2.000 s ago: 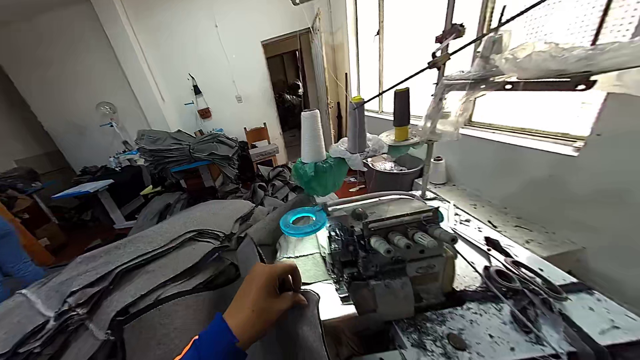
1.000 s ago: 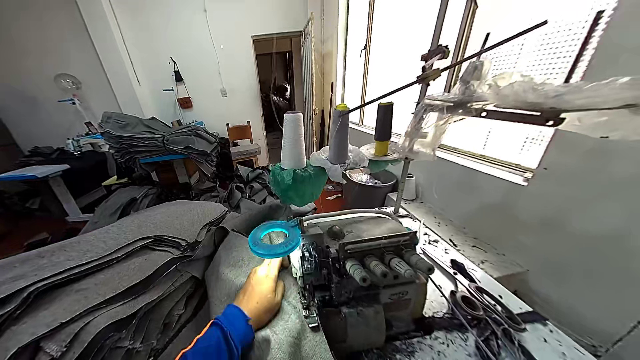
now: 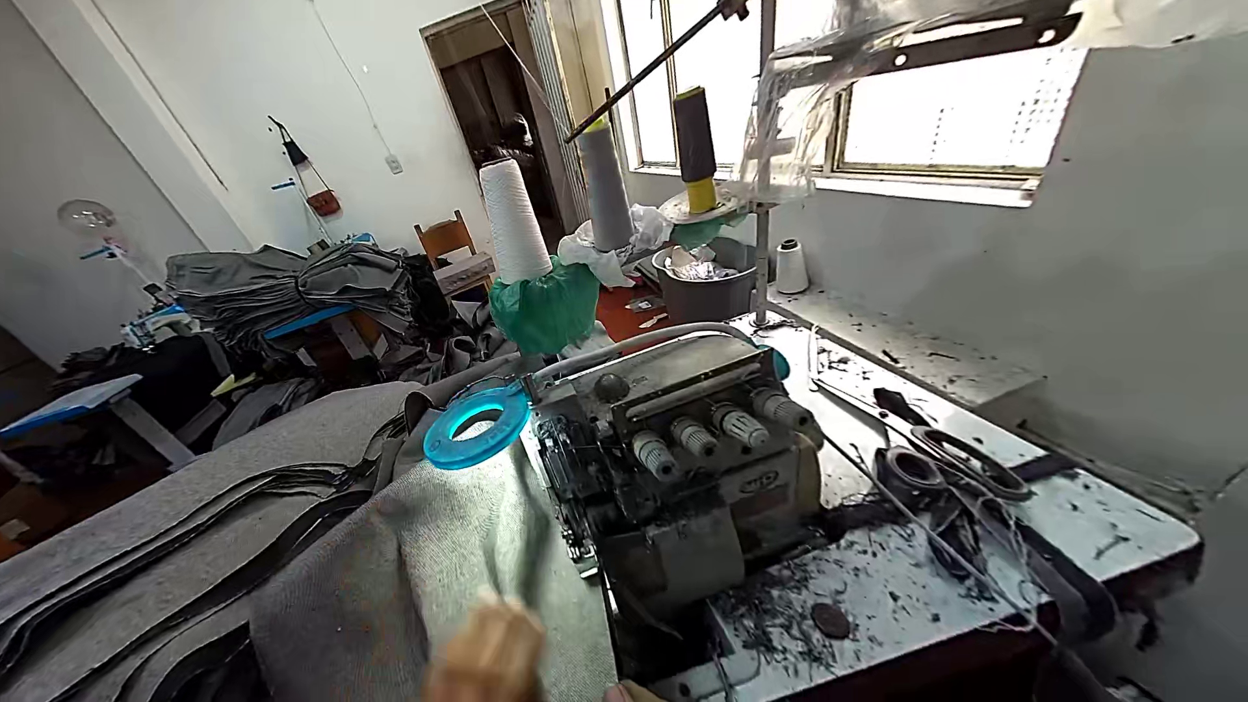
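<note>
My left hand (image 3: 487, 651), badly blurred, is at the bottom edge over a grey fabric piece (image 3: 458, 546); whether it grips the cloth cannot be told. A bit of skin, perhaps a fingertip of my right hand (image 3: 629, 692), shows at the bottom edge to its right. The fabric lies against the left side of a grey overlock sewing machine (image 3: 682, 458), under a lit blue ring-shaped lamp (image 3: 453, 450). Stacked grey fabric pieces (image 3: 195, 546) lie to the left of this piece. The machine has several white tension dials (image 3: 694, 437) on its front.
Scissors (image 3: 912, 470), black strips and dark lint lie on the white machine table (image 3: 1092, 517). Behind the machine stand a white thread cone (image 3: 514, 219), a grey cone (image 3: 604, 185) and a grey bucket (image 3: 707, 292). A thin rod (image 3: 648, 70) crosses above. Fabric heaps (image 3: 292, 292) are further left.
My left hand was beside the machine, then just under the blue ring; now it is lower, at the bottom edge. The grey cloth now lies flatter along the machine's left side. The view has moved closer.
</note>
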